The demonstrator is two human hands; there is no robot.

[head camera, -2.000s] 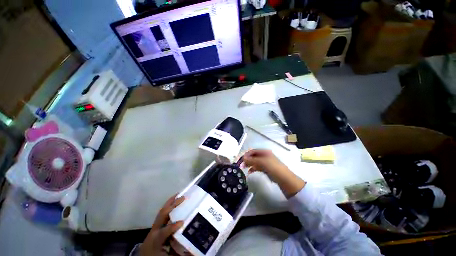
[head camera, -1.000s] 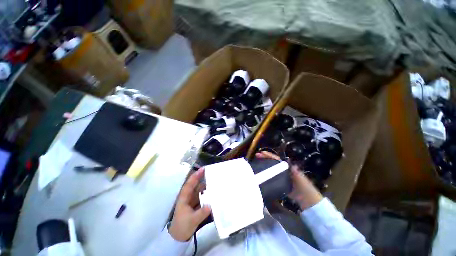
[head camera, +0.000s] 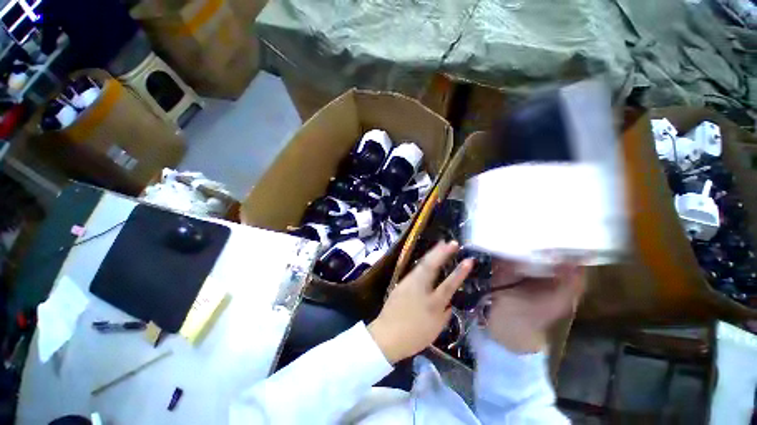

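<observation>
A white security camera [head camera: 544, 207] with a dark head is blurred above the middle carton [head camera: 432, 195] at the right. My right hand [head camera: 531, 303] is under its lower edge and holds it; the fingers are blurred. A dark cable hangs beside that hand. My left hand [head camera: 419, 303] is over the near left part of the same carton, fingers apart, near the black camera heads inside. Whether its fingertips touch anything is unclear. The raised camera hides much of the carton's contents.
Another open carton [head camera: 286, 166] of cameras stands left of the middle one; a third [head camera: 664, 249] is at the right. The bench [head camera: 249, 307] at left bears a mouse pad [head camera: 149, 266], mouse [head camera: 187, 236], yellow pad [head camera: 206, 318] and pen [head camera: 119, 326]. Green sheeting [head camera: 465, 41] lies behind.
The view has shifted slightly right. The camera has moved from between both hands, up and right over the middle carton. My left hand has let go of it and reached to the carton.
</observation>
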